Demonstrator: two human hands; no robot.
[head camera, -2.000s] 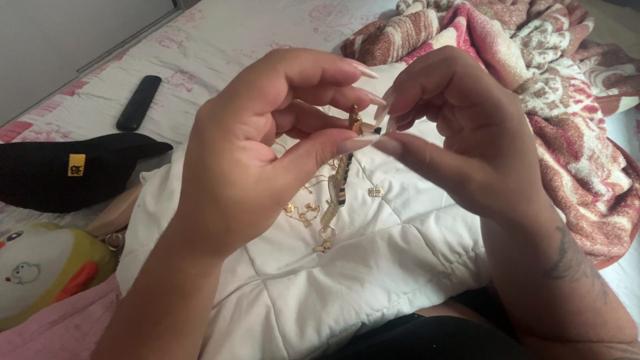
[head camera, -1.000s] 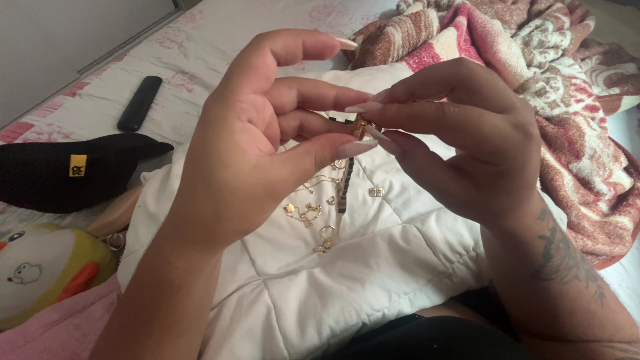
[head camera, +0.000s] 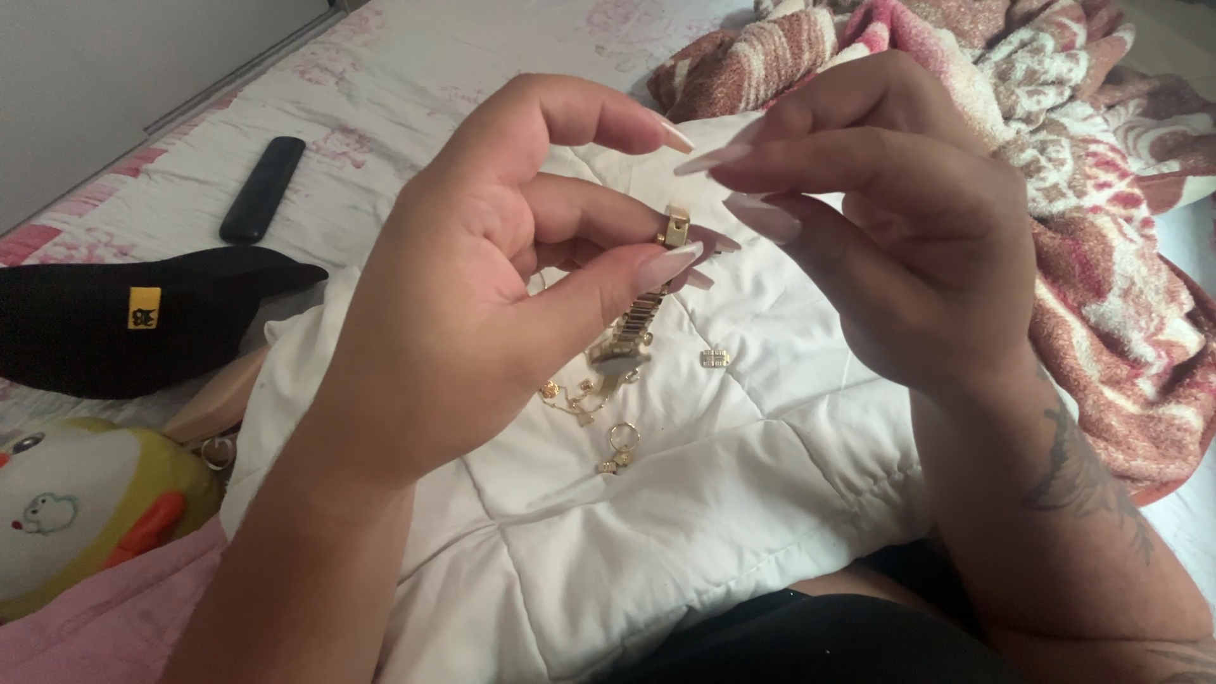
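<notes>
Between its thumb and fingers, my left hand (head camera: 503, 275) holds a gold-coloured metal watch or bracelet band (head camera: 642, 321), whose lower part hangs down over the white quilt. Just right of the band's upper end is my right hand (head camera: 883, 199), its thumb and fingertips near each other; whether something small is between them cannot be told. Below the hands a fine gold chain with charms (head camera: 575, 404) lies on the quilt (head camera: 665, 532). Nearer to me are a gold ring (head camera: 624, 437) and small gold pieces (head camera: 613, 463). A small rectangular gold piece (head camera: 714, 358) lies further right.
At the left are a black remote-like object (head camera: 263, 190), a black cloth item with a yellow tag (head camera: 76, 323) and a yellow and white plush toy (head camera: 85, 503). A patterned brown and pink blanket (head camera: 1111, 266) is bunched at the right. A floral sheet (head camera: 418, 57) covers the bed.
My right hand has moved away from my left hand's fingertips, up and to the right. The gold band hanging from my left hand has turned and shows more broadly.
</notes>
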